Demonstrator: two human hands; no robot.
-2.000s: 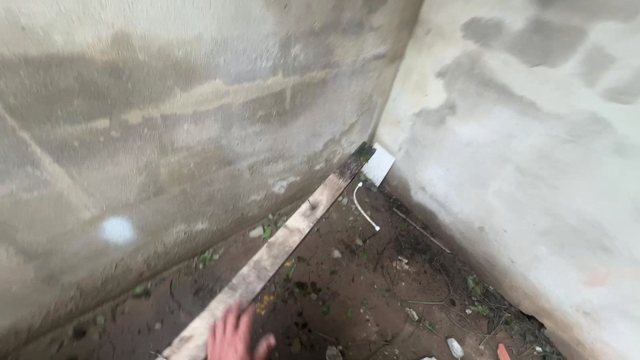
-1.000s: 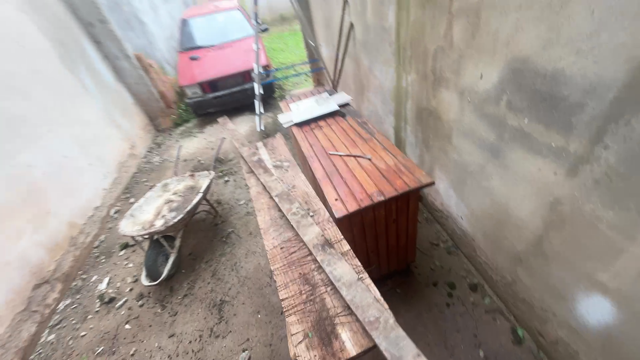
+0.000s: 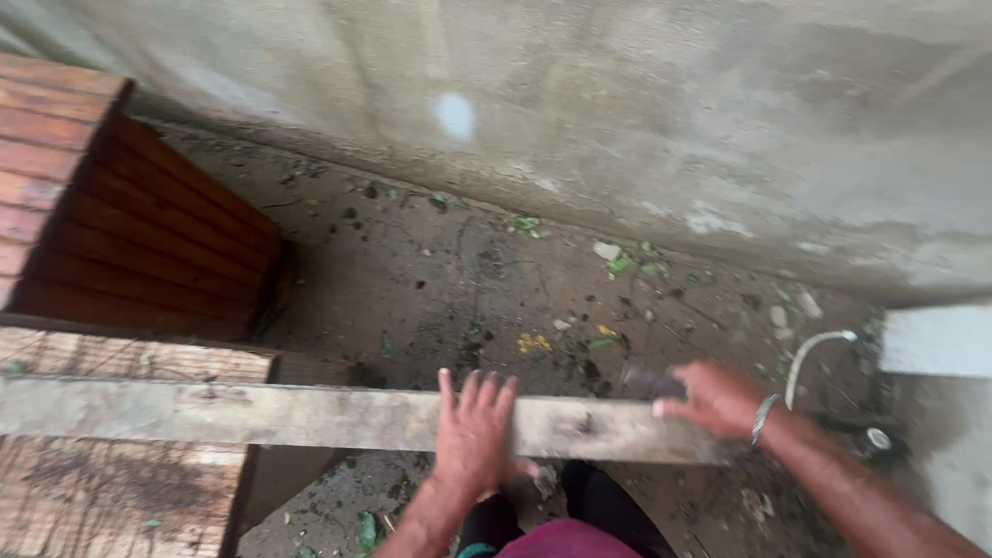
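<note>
A long weathered wooden board (image 3: 310, 415) lies across the view, its left part over a wider, rough wooden plank (image 3: 139, 488). My left hand (image 3: 474, 430) rests on top of the board near its middle, fingers spread and holding nothing. Farther right, my right hand (image 3: 713, 399), with a bracelet on the wrist, is closed around a dark, blurred object (image 3: 653, 381) like a short handle; its kind is unclear. That hand is over the right part of the board, close to its far edge. Whether it touches the board cannot be told.
A reddish slatted wooden box (image 3: 155, 232) stands at the left. A stained wall (image 3: 620, 101) runs along the far side. Leaves and rubble lie on the dirt floor (image 3: 434, 294). At the right are a white flexible hose (image 3: 802, 360) and a white panel (image 3: 938, 339).
The view has swung widely, from the corner to the yard with the wheelbarrow and back to the board. Both hands are now in view; one second ago neither was.
</note>
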